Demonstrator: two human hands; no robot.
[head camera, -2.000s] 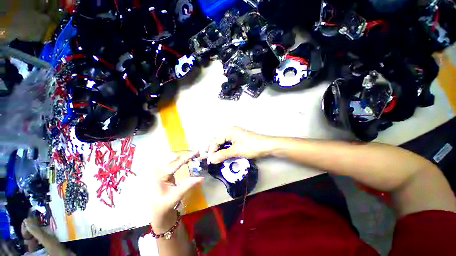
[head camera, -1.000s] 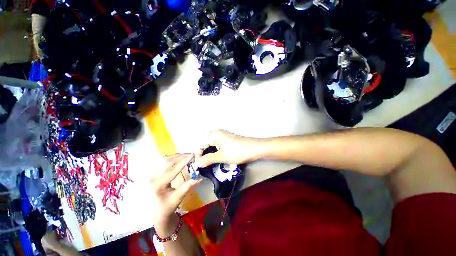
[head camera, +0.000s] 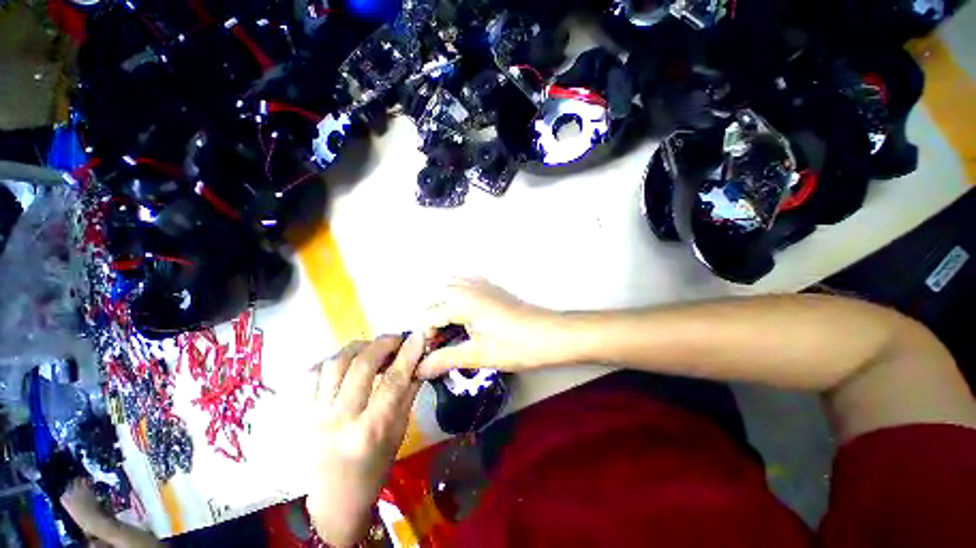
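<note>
A black camera housing (head camera: 471, 412) with a white notched disc (head camera: 471, 381) sits at the bench's front edge, partly under my right hand. My right hand (head camera: 482, 326) comes in from the right, its fingers closed on a small dark module (head camera: 444, 335). My left hand (head camera: 369, 401) meets it from the left, back of the hand up, thumb and fingertips pressed against the same module. The fingers hide most of the module. A thin lead hangs from the housing over the edge.
Waiting housings (head camera: 214, 236) are heaped at left, with loose red leads (head camera: 227, 375) nearer me. Loose lens boards (head camera: 441, 184) and a housing with a white disc (head camera: 567, 131) lie beyond my hands. Part-built units (head camera: 738, 193) stand at right. Another person's hand (head camera: 91, 514) shows at lower left.
My left hand has turned from open-thumbed to back up, its fingers closing in against my right fingertips. The view has shifted, and the housing appears further left, more covered by my right hand.
</note>
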